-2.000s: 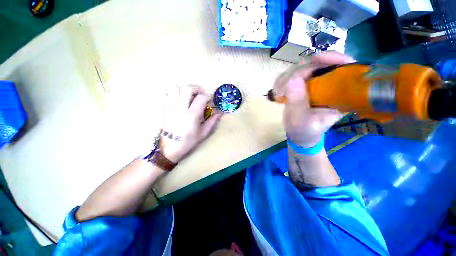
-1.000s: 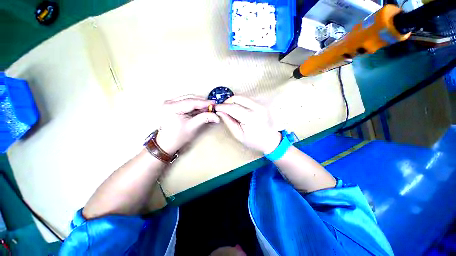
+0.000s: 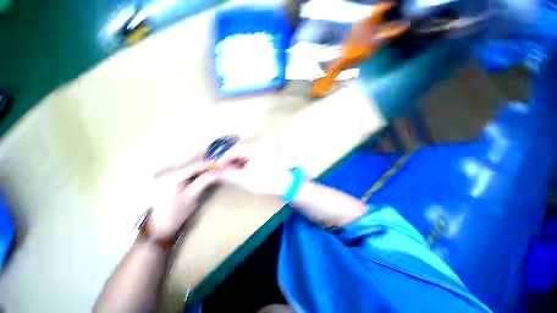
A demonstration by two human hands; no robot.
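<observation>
The picture is strongly blurred. The round black housing lies on the tan cardboard, just beyond the fingertips of both hands. A small yellow-orange part, the gold cylinder, shows between the fingertips beside the housing. My left hand reaches in from the left with its fingers closed around the cylinder. My right hand, with the teal band at its wrist, meets it from the right. Its fingertips are at the same part, but the blur hides whether they grip it. The orange electric screwdriver hangs free at the upper right, tip down.
A blue bin with white parts stands at the back. Pale metal equipment is behind the screwdriver. The edge of another blue bin shows at far left. A blurred black and yellow object lies at upper left. Blue flooring is at right.
The right hand let go of the screwdriver and joined the left hand at the cylinder. Since then the view has swung, shifting the hands and housing left and lower in the picture.
</observation>
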